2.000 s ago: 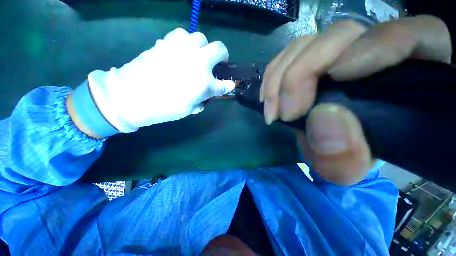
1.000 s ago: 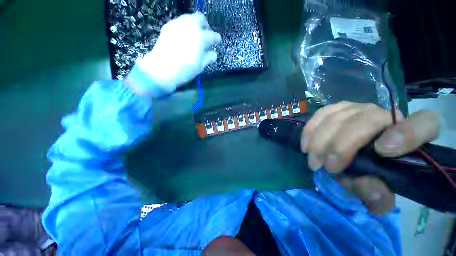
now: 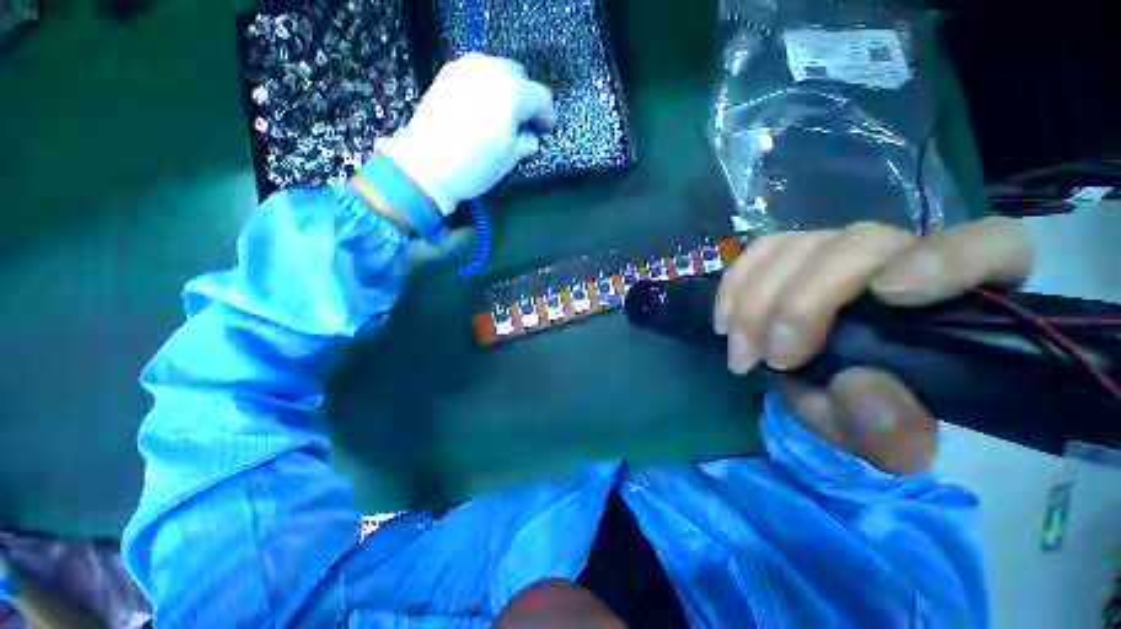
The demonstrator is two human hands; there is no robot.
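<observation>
The orange-brown assembly jig point(image 3: 486, 328) lies slightly tilted on the green mat, with a row of white-silver block parts point(image 3: 553, 304) in its slots. My bare right hand point(image 3: 848, 322) is closed around the black electric screwdriver point(image 3: 688, 305); its nose is over the jig's lower edge, right of the middle, and hides part of it. My white-gloved left hand point(image 3: 479, 129) is over the bin of screws point(image 3: 578, 111), fingers bent at the bin's left part. Whether its fingertips hold a screw cannot be seen.
A black bin of small metal pieces point(image 3: 326, 98) stands left of the screw bin. A blue coiled cord point(image 3: 477, 240) hangs by my left wrist. A clear plastic bag point(image 3: 824, 135) with a white label lies at the right back. Red wire point(image 3: 1045, 329) runs along the screwdriver.
Two seconds ago my left hand was at the jig by the screwdriver nose; it has since moved away to the bins. In the last second it has shifted slightly down over the screw bin.
</observation>
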